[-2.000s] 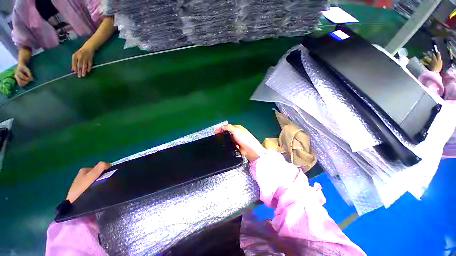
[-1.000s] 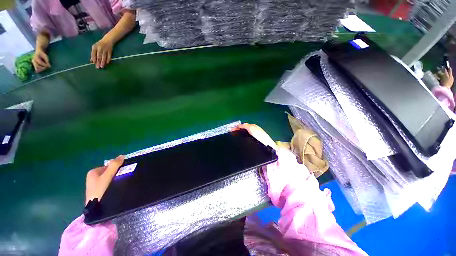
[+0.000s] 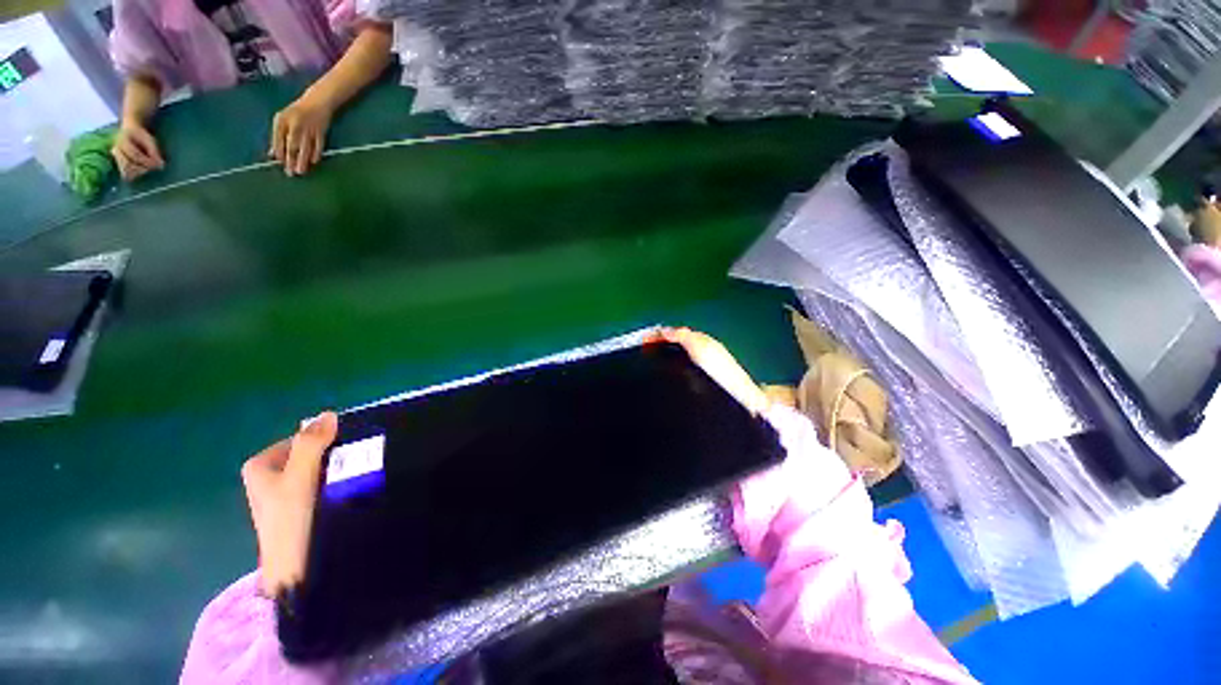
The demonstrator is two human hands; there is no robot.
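Observation:
A black panel unit (image 3: 549, 482) lies with its smooth face up in front of me, its left end nearer to me. A white and blue product label (image 3: 355, 467) is near its left short edge. My left hand (image 3: 288, 502) grips the left end, thumb at the far left corner. My right hand (image 3: 710, 364) grips the far right corner, its fingers partly hidden by the panel. A silvery bubble wrap sheet (image 3: 589, 565) is under the panel and shows along its near and far edges.
A stack of panels (image 3: 1071, 228) with bubble wrap leans at the right, a tan wiping cloth (image 3: 852, 415) beside it. A waiting panel (image 3: 47, 328) lies on wrap at the left. A bubble wrap pile (image 3: 670, 60) stands at the far side. A co-worker's hand (image 3: 300, 134) rests near a green cloth (image 3: 91, 163).
The panel's near edge has come down over the wrap, so its face and label show more fully. Both hands still hold it. The waiting panel has come further into view at the left.

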